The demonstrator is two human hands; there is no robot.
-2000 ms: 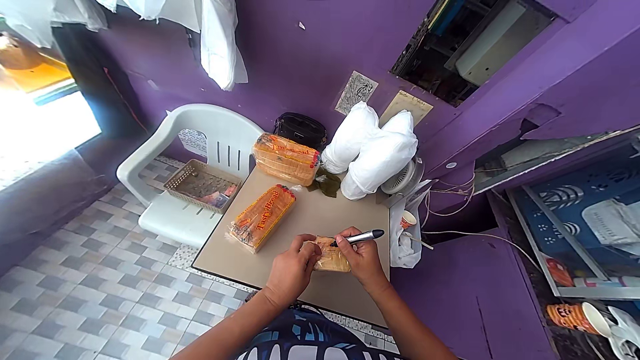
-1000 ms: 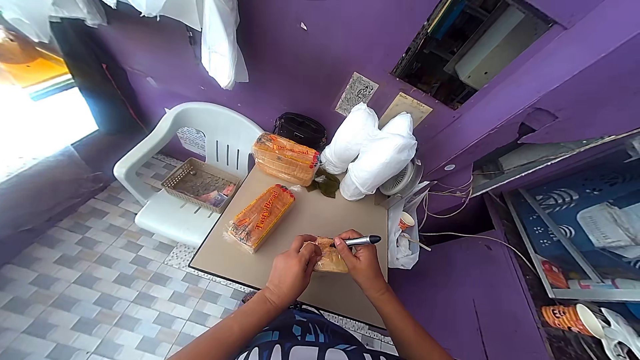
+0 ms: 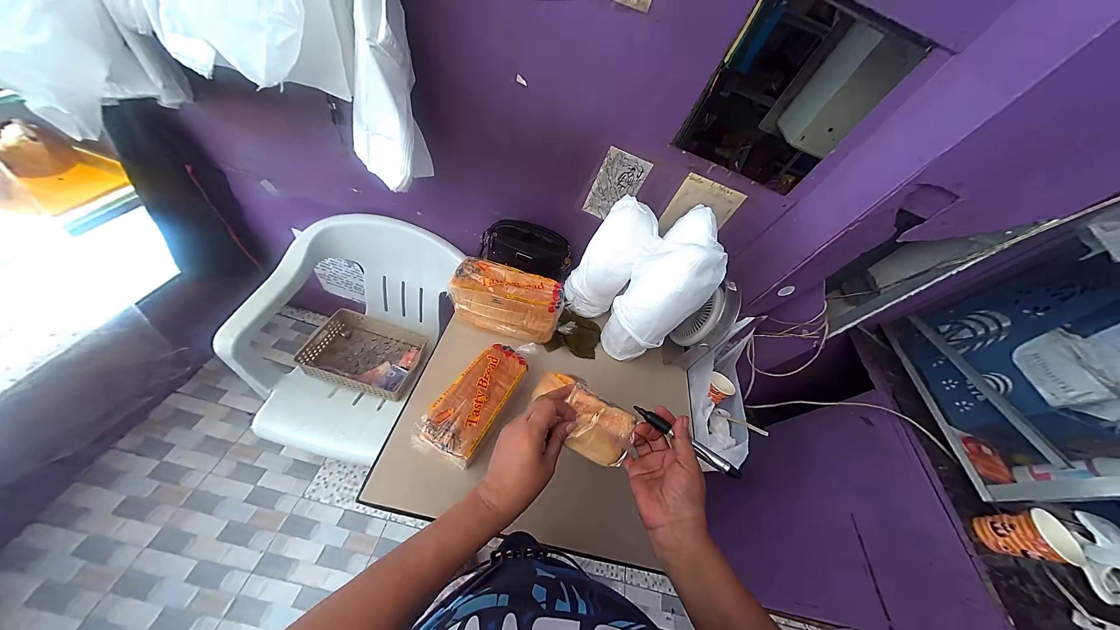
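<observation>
A small loaf of bread in clear plastic (image 3: 599, 422) lies on the beige table (image 3: 560, 494) between my hands. The fingertips of my left hand (image 3: 528, 451) are pinched on its wrapper at the near left side. My right hand (image 3: 662, 472), palm up, holds a black and silver marker pen (image 3: 707, 453) between its fingers and touches the wrapper's right end. Left of them lies a bagged loaf with orange and red print (image 3: 475, 404). Behind it sits another bagged loaf (image 3: 507, 300), close to two stuffed white plastic bags (image 3: 669, 284).
A black bag (image 3: 527, 248) and a small fan (image 3: 703, 319) stand at the table's back. A white plastic chair (image 3: 337, 429) on the left holds a basket with coins and notes (image 3: 352, 382). A white bag with a paper cup (image 3: 724, 429) is at the table's right edge.
My hands have spread apart around the small loaf, and more of it shows. The right hand has turned palm up, and the pen now slants down to the right.
</observation>
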